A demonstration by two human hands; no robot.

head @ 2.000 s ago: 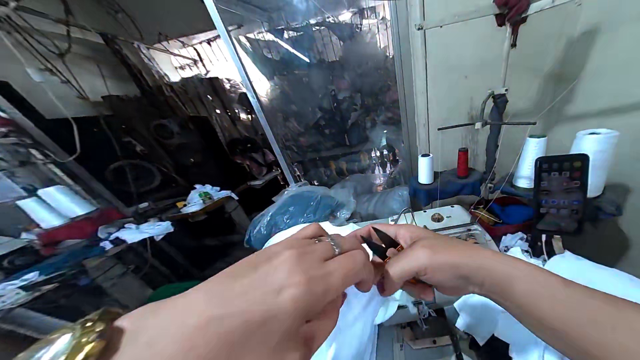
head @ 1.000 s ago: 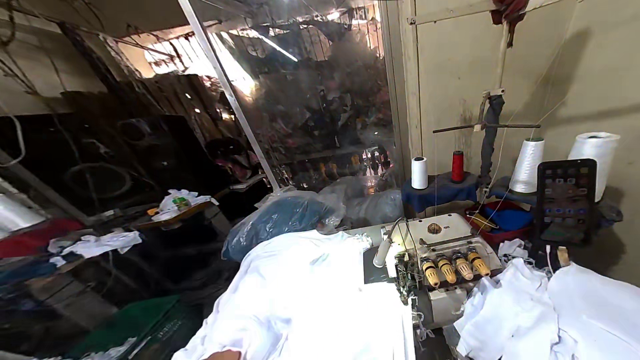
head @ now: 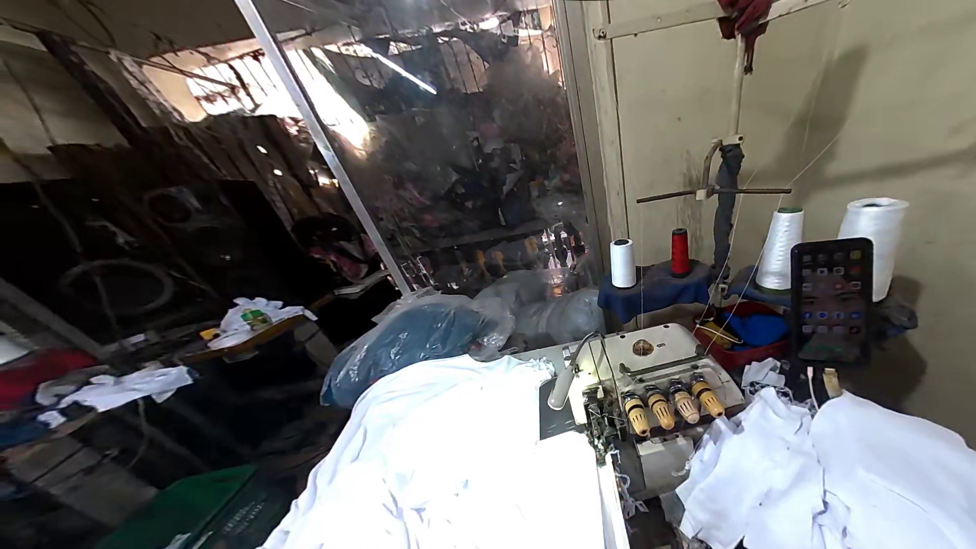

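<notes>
Neither my left hand nor my right hand shows in the view now. White fabric (head: 450, 450) lies spread at the lower middle, its right edge beside the needle area of an overlock sewing machine (head: 671, 351). Several yellowish tension dials (head: 659, 407) line the machine's front. More white fabric pieces (head: 762, 473) are heaped right of the machine. Behind it stand a white thread cone (head: 623, 264), a smaller red thread spool (head: 679, 252) and two larger white cones, one (head: 781, 248) beside the other (head: 875, 244). Threads run up from them.
A phone (head: 831, 301) stands upright at the right, near a red container (head: 743, 335) with blue cloth. Plastic bags, one with blue contents (head: 419, 343), lie behind the white fabric. A green crate (head: 183, 507) is at lower left. Another table (head: 252, 339) with white cloth stands beyond.
Two seconds ago both hands were together in front of me, with a dark pointed tool at the fingers; both are out of view now. The white fabric and machine now show uncovered.
</notes>
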